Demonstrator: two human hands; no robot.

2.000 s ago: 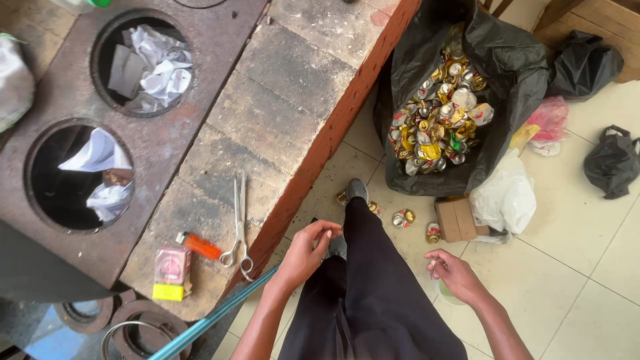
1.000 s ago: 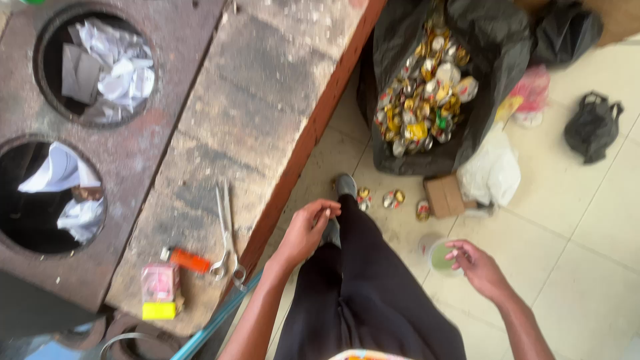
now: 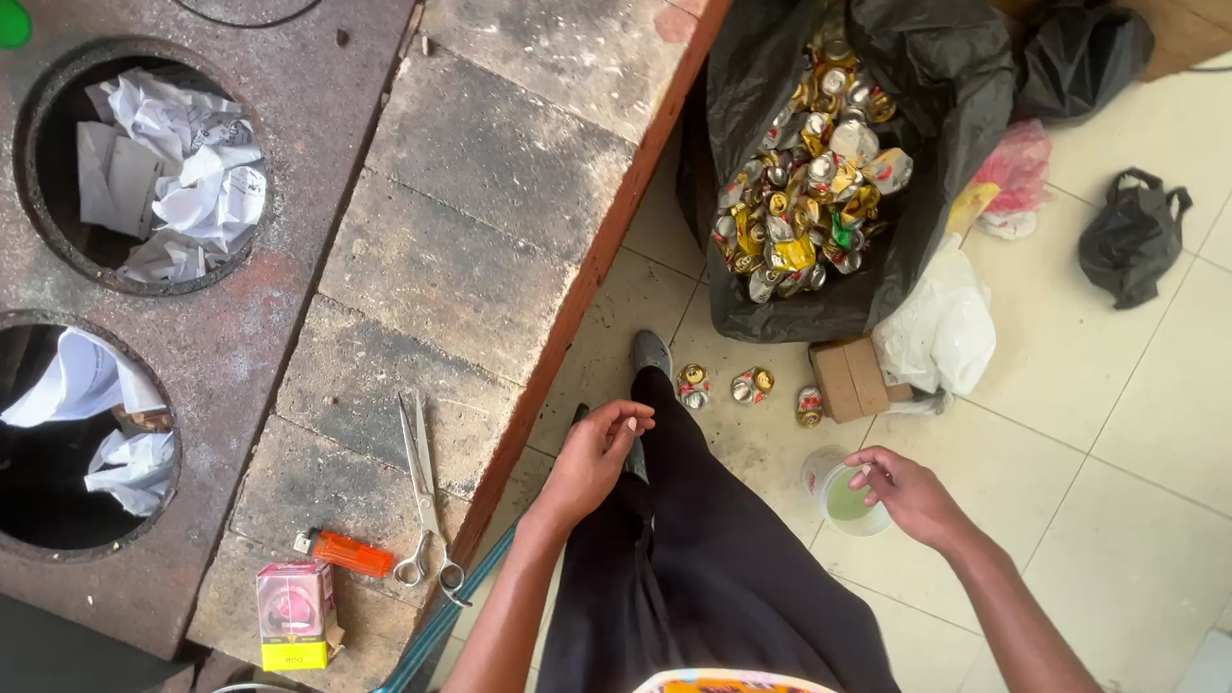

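My left hand (image 3: 594, 460) hangs in the air over my dark trousers, its fingers loosely curled with nothing between them. Over the tiled floor is my right hand (image 3: 900, 489), fingers bent and apart, partly in front of a plastic container (image 3: 847, 505) with something pale green in it. Metal scissors (image 3: 424, 496), slightly spread, lie on the brick ledge (image 3: 452, 221) left of my left hand. Beside them are an orange lighter (image 3: 351, 553) and a pink and yellow box (image 3: 295, 616). Crumpled papers (image 3: 207, 183) fill much of the upper round stove hole; more paper (image 3: 135, 472) lies in the lower one.
A black plastic bag (image 3: 799, 308) full of crushed cans (image 3: 808, 202) stands beyond my feet. Loose cans (image 3: 752, 385), a brown cardboard box (image 3: 849, 380), a white plastic bag (image 3: 938, 318) and a small black bag (image 3: 1134, 239) are on the floor. Teal tubing or rods (image 3: 452, 616) lean by the ledge.
The view has shifted somewhat. Both hands stay raised and apart, holding nothing. The scissors, lighter, box and papers lie as before.
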